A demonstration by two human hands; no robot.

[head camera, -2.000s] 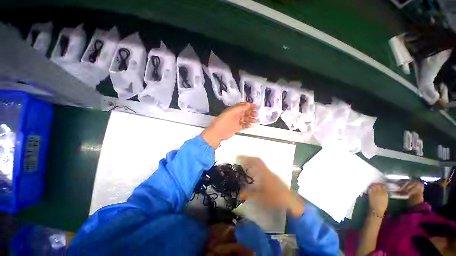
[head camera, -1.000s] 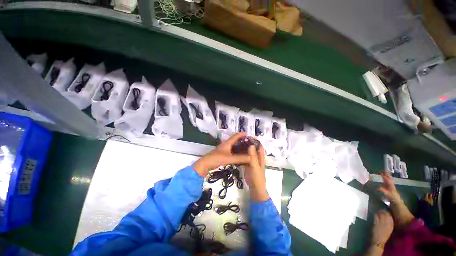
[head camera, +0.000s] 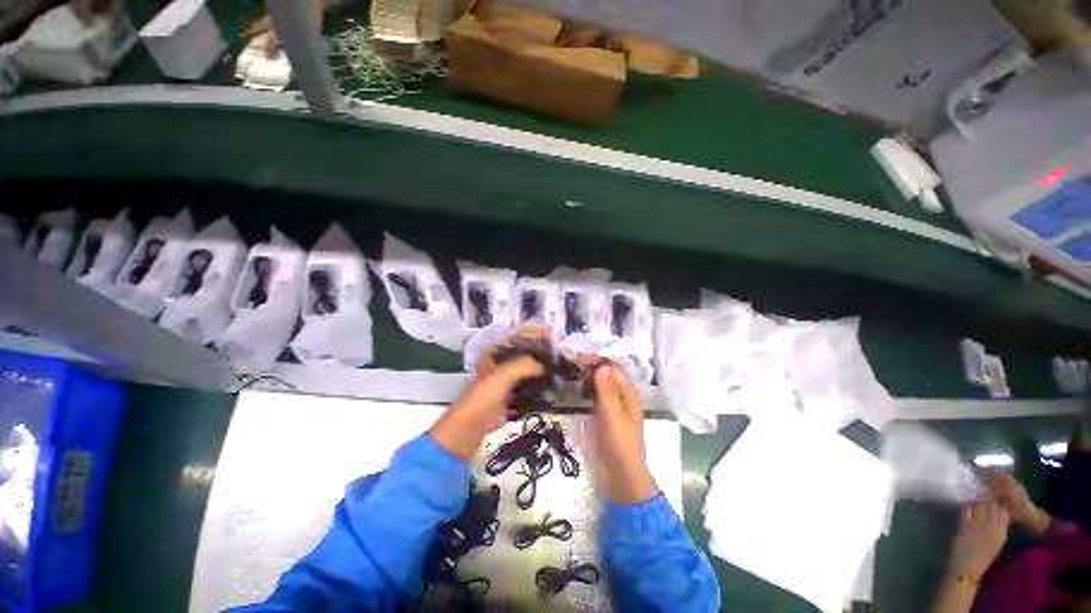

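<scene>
My left hand (head camera: pixel 493 389) holds a clump of black cables (head camera: pixel 526 359) above the near rail. My right hand (head camera: pixel 613 405) is beside it, its fingers pinching dark cable at the clump's right side. More coiled black cables (head camera: pixel 541 530) lie loose on the white work mat (head camera: pixel 299 479) below my hands. Behind my hands, a row of opened white sleeves (head camera: pixel 413 293) stands on the green conveyor, with pale items and dark cables inside. The sleeves nearest my hands are partly hidden by them.
A blue tote (head camera: pixel 60 479) is at the left. White sheets (head camera: pixel 796 509) lie to the right, below crumpled white wrappers (head camera: pixel 766 359). Another person's hands (head camera: pixel 987 527) hold a wrapper at the far right. A rail (head camera: pixel 395 383) separates bench and conveyor. A shelf above holds a cardboard box (head camera: pixel 532 66).
The view has tilted up, showing more shelf. The row of sleeves has shifted left. My hands, earlier apart, are together at a cable clump. The neighbour's hands now hold a wrapper.
</scene>
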